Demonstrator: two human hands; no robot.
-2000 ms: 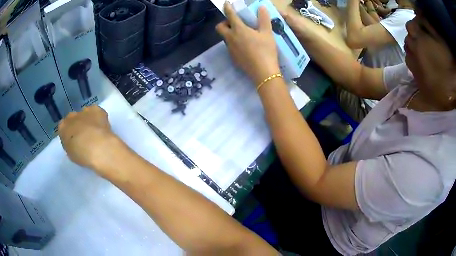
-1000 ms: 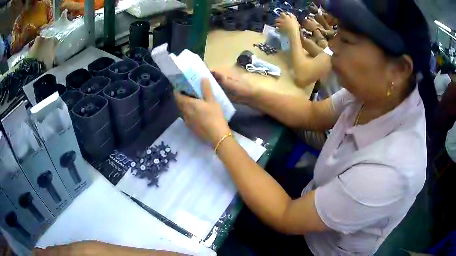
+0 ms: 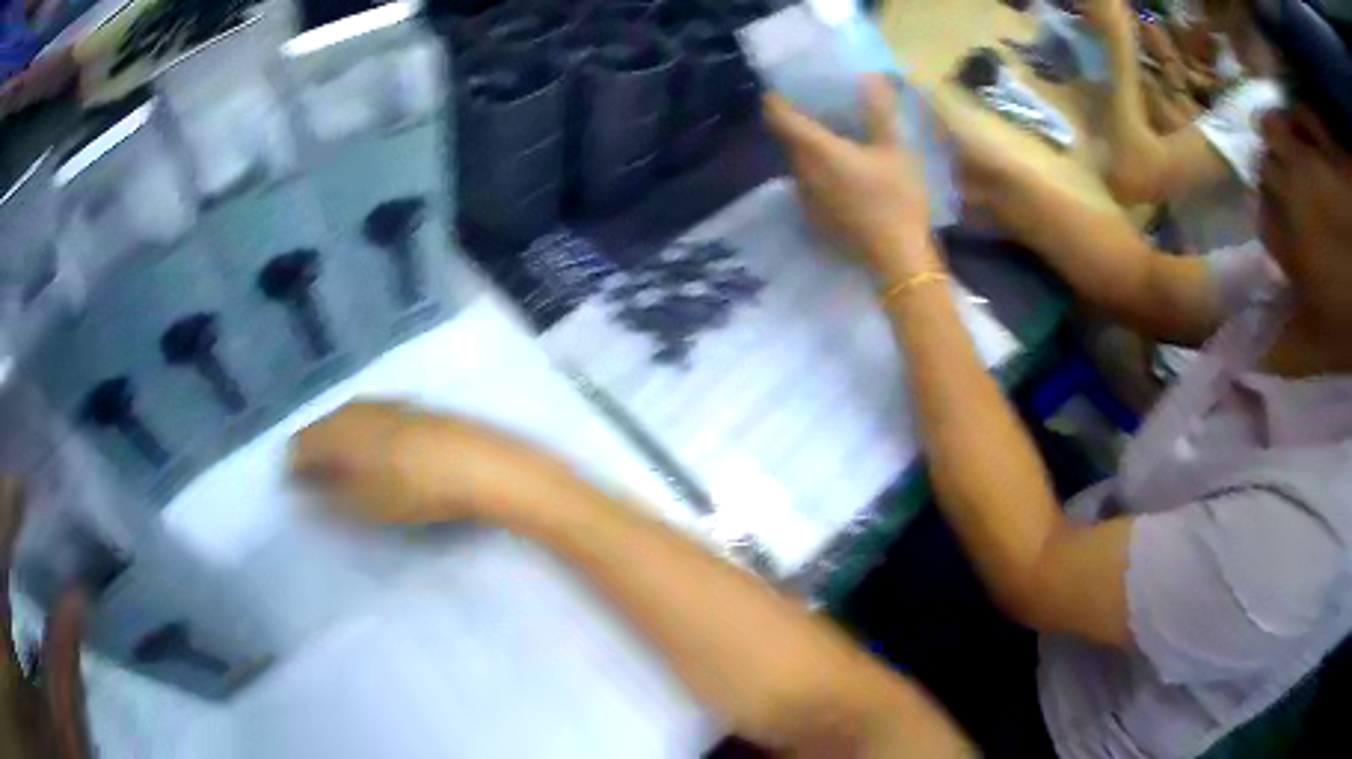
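Note:
Several pale blue-grey retail cartons (image 3: 334, 245) stand open in a row at the upper left, with whitish bags in their tops. Another carton (image 3: 193, 630) is at the lower left. My right hand (image 3: 386, 463) is over the white table cover in front of the row, blurred, with the fingers curled down; whether they hold anything is hidden. My left hand (image 3: 63, 675) is cut off at the left edge and blurred, beside the lower-left carton; its grip cannot be made out.
A person at the right holds a light blue carton (image 3: 830, 67). Small black fittings (image 3: 682, 297) lie piled on a white sheet (image 3: 771, 415). Stacked black cups (image 3: 623, 126) stand behind. Another person's arm is at the upper right.
The view has swung back down and left. My right hand has come back into view from the bottom edge, and part of my left hand now shows.

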